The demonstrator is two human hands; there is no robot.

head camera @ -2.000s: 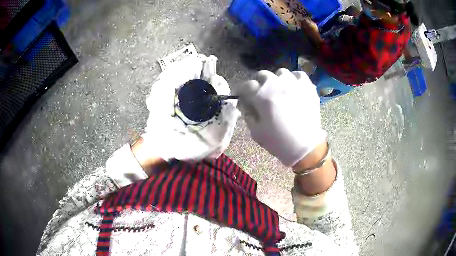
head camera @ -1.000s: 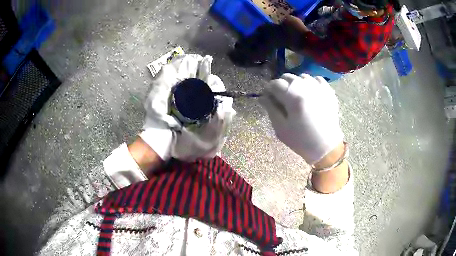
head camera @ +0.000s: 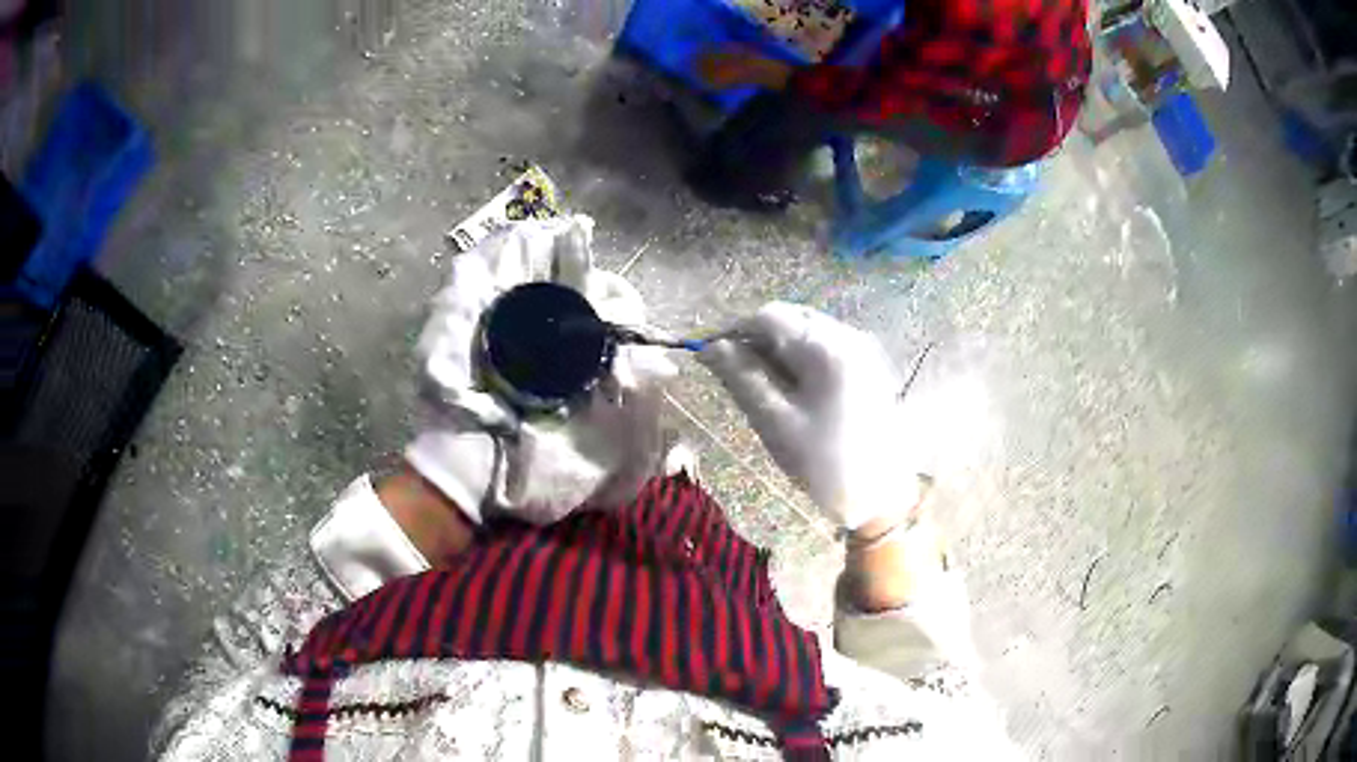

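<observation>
My left hand (head camera: 506,447), in a white glove with white cloth around it, holds a small round paint pot (head camera: 548,341) of black liquid in front of my chest. My right hand (head camera: 816,402), in a white glove, holds a thin touch-up brush (head camera: 670,341) between its fingertips. The brush lies nearly level, its tip at the right rim of the pot. Whether the tip touches the paint is hard to tell. Cloth and glove blend together around the pot.
A mesh panel (head camera: 92,372) stands at the left, near a blue object (head camera: 87,179). A printed card (head camera: 506,206) lies on the floor. At the top, a person in a red-black checked shirt (head camera: 990,75) sits on a blue stool (head camera: 938,209) beside a blue crate (head camera: 677,57).
The brush and right hand moved away from the pot, then back in and lower. The pot sits slightly lower and further left. The seated person and crate have shifted up in view.
</observation>
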